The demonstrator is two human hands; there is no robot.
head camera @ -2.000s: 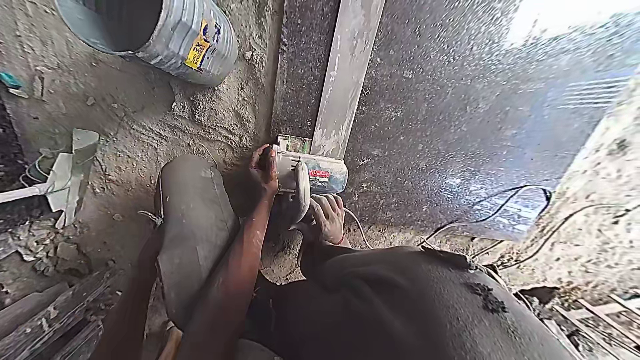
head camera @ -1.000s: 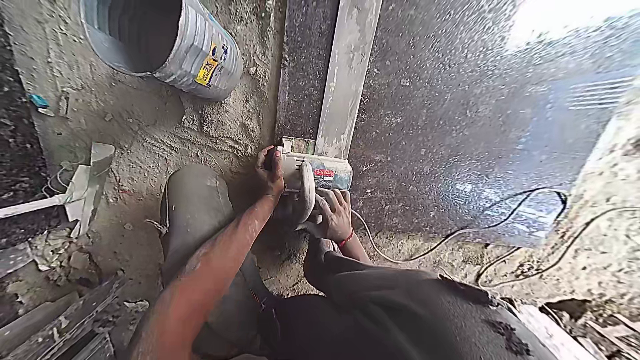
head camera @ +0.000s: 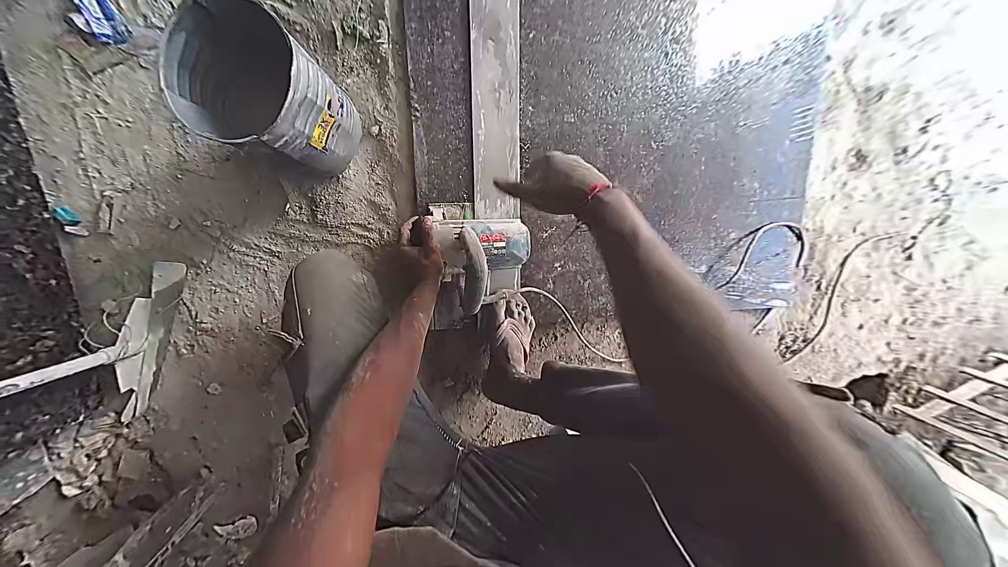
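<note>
A dusty corded power saw or cutter (head camera: 504, 242), with a white body and red label, rests across a long narrow strip (head camera: 496, 102) lying on a dark stone slab (head camera: 575, 110). Around the tool's front end, at its left side, my left hand (head camera: 423, 248) is closed. My right hand (head camera: 557, 183), a red thread at its wrist, is raised over the strip and slab just above the tool and holds nothing visible. The tool's pale loop handle (head camera: 475, 272) has no hand on it. My bare foot (head camera: 513, 323) is beside the handle.
A grey metal bucket (head camera: 327, 130) lies tilted at upper left. A pale cord (head camera: 571, 319) runs right from the tool, and darker cable (head camera: 835, 287) loops at the slab's corner. Rubble (head camera: 87, 480), a white rod (head camera: 59, 374) and wood scraps lie at left.
My right hand has let go of the tool's handle and moved up over the strip and slab. My left hand stays on the tool's front end.
</note>
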